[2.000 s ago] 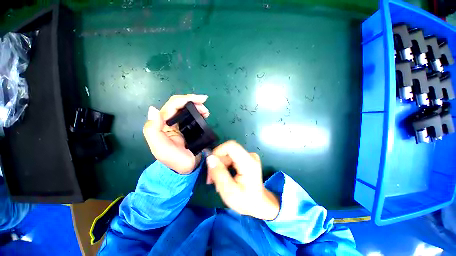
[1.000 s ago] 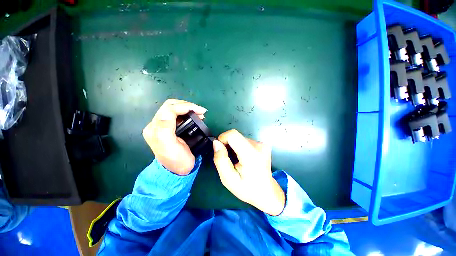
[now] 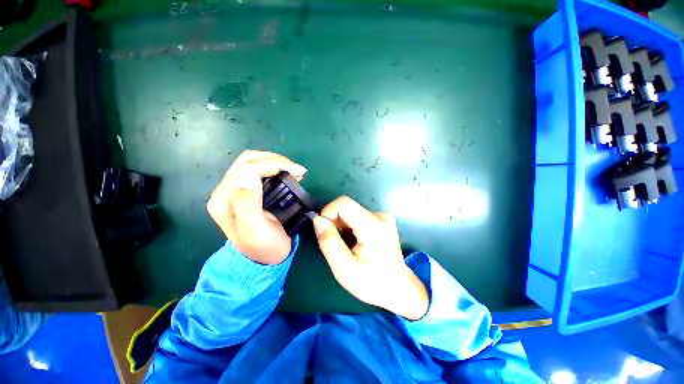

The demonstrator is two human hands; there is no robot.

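My left hand [image 3: 251, 206] is closed around a palm-sized black plastic bracket [image 3: 288, 202] and holds it above the green bench mat. The bracket is tilted, with its ridged recess facing up. My right hand [image 3: 365, 251] is at the bracket's lower right corner, thumb and forefinger pinched together and touching it. Something small may be between these fingertips, but it is too hidden to tell.
A black tray [image 3: 52, 259] with a crumpled clear bag [image 3: 15, 127] is at left, with loose black parts [image 3: 127, 187] beside it. A blue bin [image 3: 550, 195] at right holds rows of black-grey brackets [image 3: 630, 124]. A brown cardboard box [image 3: 118, 337] shows below the bench edge.
Since two seconds ago, my left fingers have closed further over the bracket and the bracket has turned slightly. My right hand has moved slightly and stays at the bracket's corner.
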